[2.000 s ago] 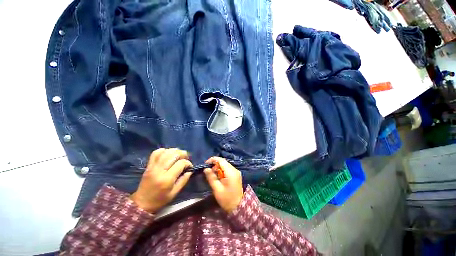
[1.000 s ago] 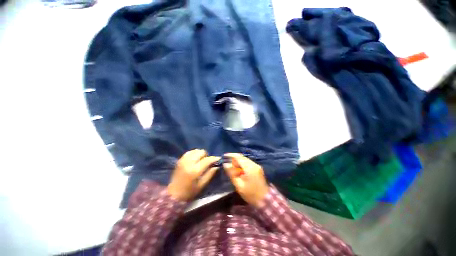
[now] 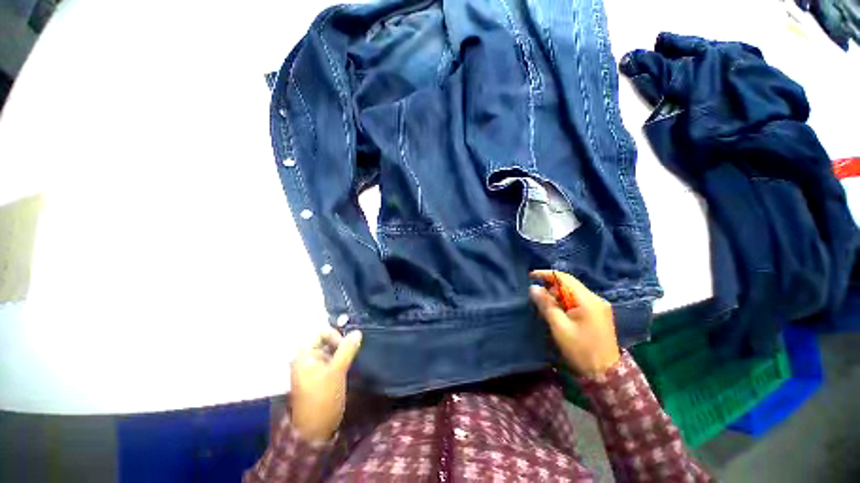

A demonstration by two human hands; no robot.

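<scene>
A dark blue denim jacket (image 3: 443, 274) lies spread on the white table, with a row of pale buttons (image 3: 306, 214) down its left edge and an armhole (image 3: 549, 215) at its lower right. My left hand (image 3: 321, 377) pinches the left end of the waistband (image 3: 443, 354), just below the lowest button. My right hand (image 3: 582, 325) is at the waistband's upper seam toward the right, closed around orange-red thread snips (image 3: 564, 291). The blades of the snips are mostly hidden.
A second crumpled denim garment (image 3: 754, 170) lies at the right, hanging over the table edge (image 3: 693, 283). A red-orange strip (image 3: 847, 168) is beyond it. Green (image 3: 698, 377) and blue (image 3: 783, 382) crates stand below. A tan piece (image 3: 19, 247) lies far left.
My hands have moved apart from the waistband's middle: the left went to its left end, the right stays toward the right with the snips. The waistband now lies flat between them. The view has shifted left.
</scene>
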